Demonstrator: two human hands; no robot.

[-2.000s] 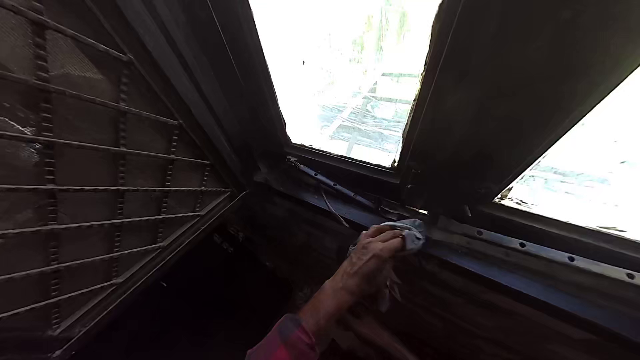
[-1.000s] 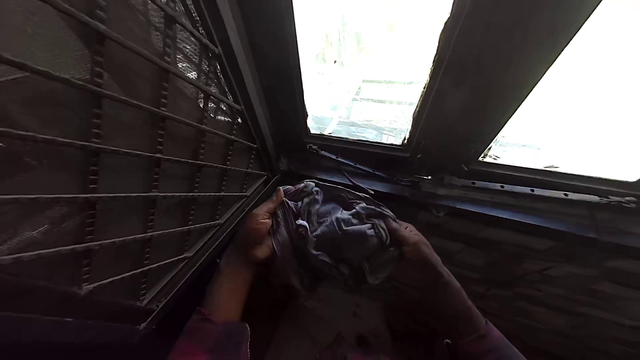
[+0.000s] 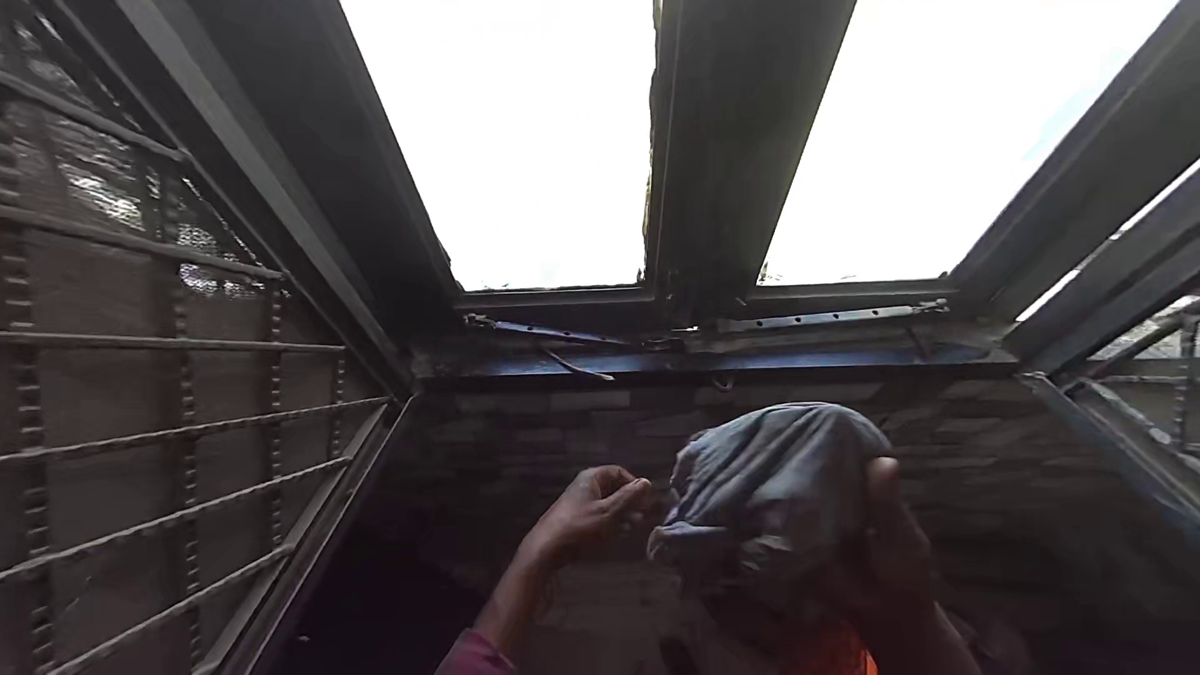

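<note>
A bunched grey cloth (image 3: 778,478) is held up in front of the dark wall below the windows. My right hand (image 3: 895,534) grips its right side, the thumb showing against the cloth. Just left of the cloth is my left hand (image 3: 600,506), its fingers curled and thumb drawn in; whether it pinches anything small cannot be made out. Above both hands runs the window sill (image 3: 797,361), with a metal window stay (image 3: 834,317) on the right and another metal stay (image 3: 562,332) on the left.
Two bright window panes rise above the sill, parted by a dark mullion (image 3: 741,141). A metal grille of twisted bars (image 3: 169,344) stands along the left, and another grille (image 3: 1139,380) is at the right edge. A thin strip (image 3: 574,364) sticks out over the sill.
Two seconds ago one hand held a cloth at the sill; one second ago both hands held it. Now my left hand is off the cloth. The view has swung right.
</note>
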